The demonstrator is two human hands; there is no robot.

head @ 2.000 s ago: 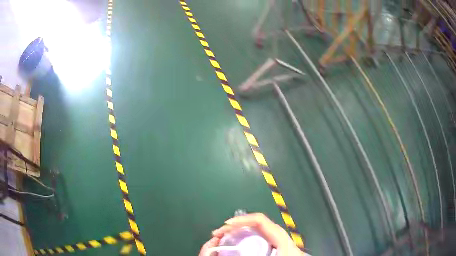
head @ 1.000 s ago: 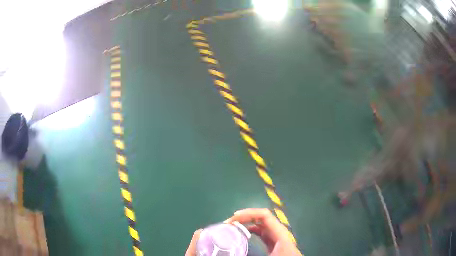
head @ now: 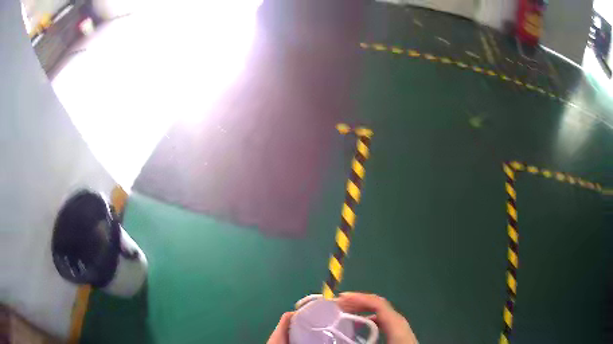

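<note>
A drinking bottle with a pale lilac round lid and a whitish carrying loop [head: 321,324] shows at the bottom edge, seen from above. My right hand [head: 380,314] holds it from the right, fingers curled behind the lid near the loop. My left hand [head: 281,330] is against its left side, mostly cut off by the frame's edge. The bottle's lower body is hidden under the lid and below the frame.
Green floor [head: 430,222] has yellow-black tape lines [head: 344,228]. A grey-purple mat [head: 249,175] lies before a glaring bright opening. A white bin with a black top [head: 87,238] stands by the left wall. Something red [head: 530,23] stands at the far right.
The view has moved forward and turned left. The racks at the right have left the frame; the bin and mat are nearer. Both hands still hold the bottle.
</note>
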